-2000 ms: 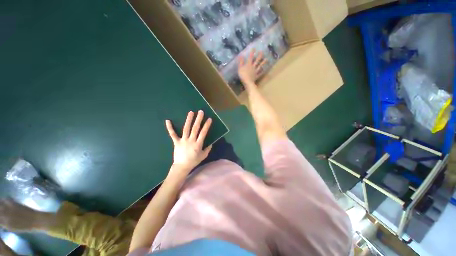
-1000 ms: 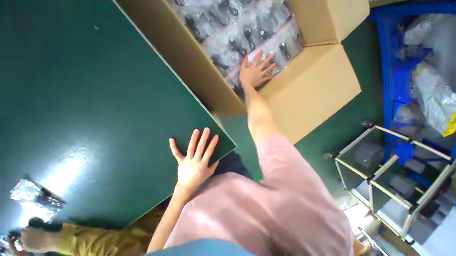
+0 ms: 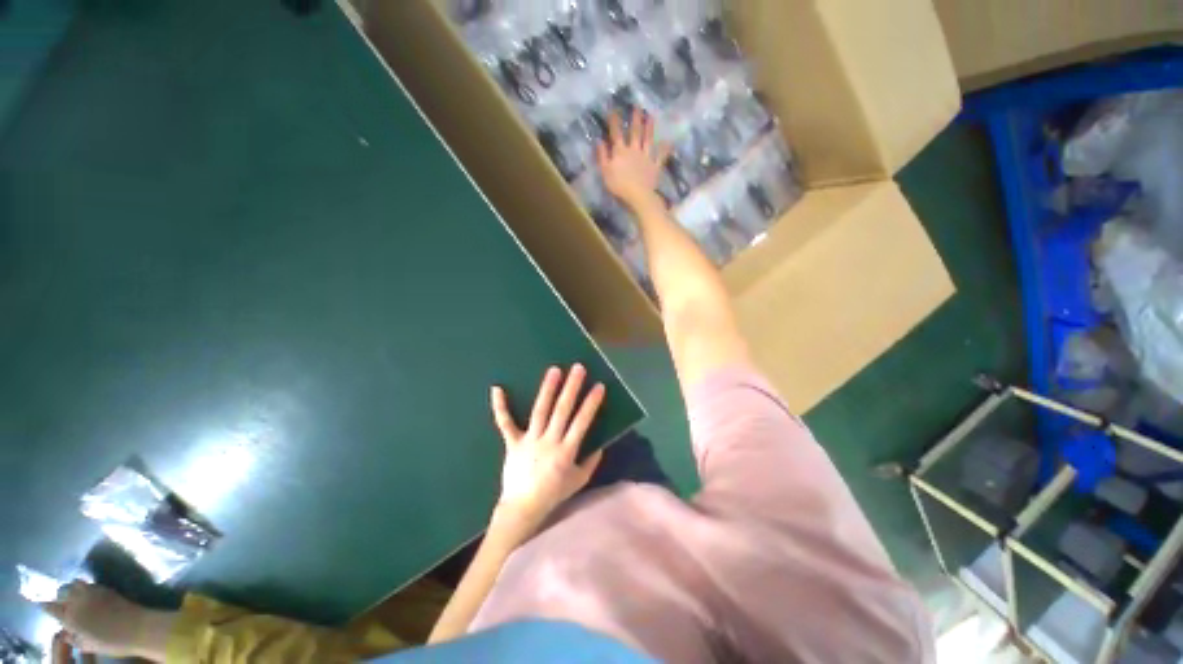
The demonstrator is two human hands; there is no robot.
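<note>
My right hand (image 3: 633, 166) lies flat with fingers spread on the packed clear bags (image 3: 701, 136), which hold small dark parts in rows. It grips nothing visible. The bags fill the open brown shipping carton (image 3: 584, 282) beside the table's right edge. My left hand (image 3: 542, 457) rests palm down, fingers spread and empty, on the dark green table (image 3: 311, 260) near its front right corner.
Loose clear bags with dark content (image 3: 149, 519) lie at the table's lower left, beside another person's hand (image 3: 104, 620) and mustard sleeve (image 3: 260, 633). Carton flaps (image 3: 843, 292) spread outward. A blue rack (image 3: 1025, 221) and a tube-frame trolley (image 3: 1012, 525) stand at the right.
My right hand has moved from the carton's near end farther in over the bags. My left hand stays flat at the table corner. The view has shifted, showing more of the carton's inside.
</note>
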